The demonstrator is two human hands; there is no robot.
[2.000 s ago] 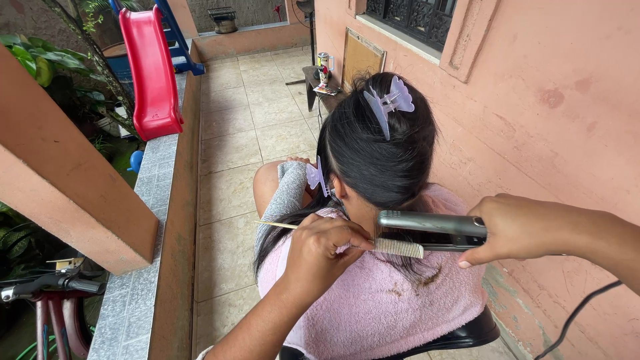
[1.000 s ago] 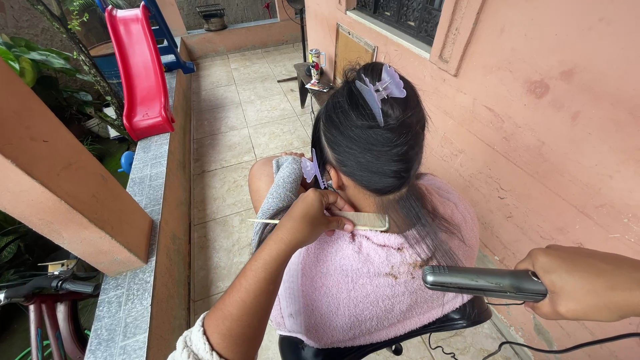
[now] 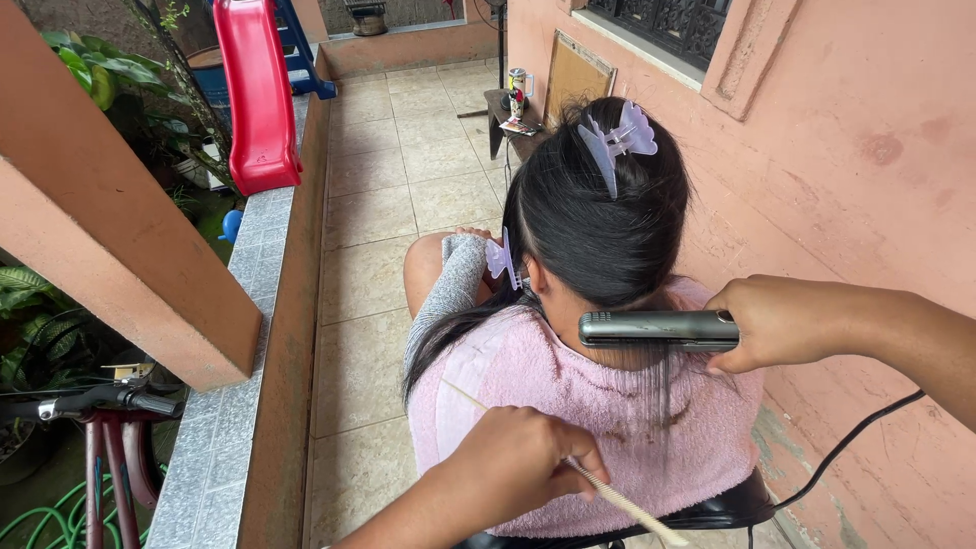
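Note:
A person sits facing away, with a pink towel over the shoulders and dark hair pinned up by a lilac claw clip. Another lilac clip holds hair beside the ear. My right hand grips a grey hair straightener at the nape, its plates closed around a thin lock that hangs below over the towel. Lower down, in front of the towel, my left hand holds a cream rat-tail comb, its thin tail pointing up to the left, its teeth away from the hair.
The straightener's black cord runs down at the right, past the black chair. A peach wall rises on the right. On the left are a tiled ledge, a pillar and a red slide. A small bench stands farther back.
The straightener has moved up and left from beside the towel to the nape, where it clasps hair. My left hand with the comb has dropped away from the neck.

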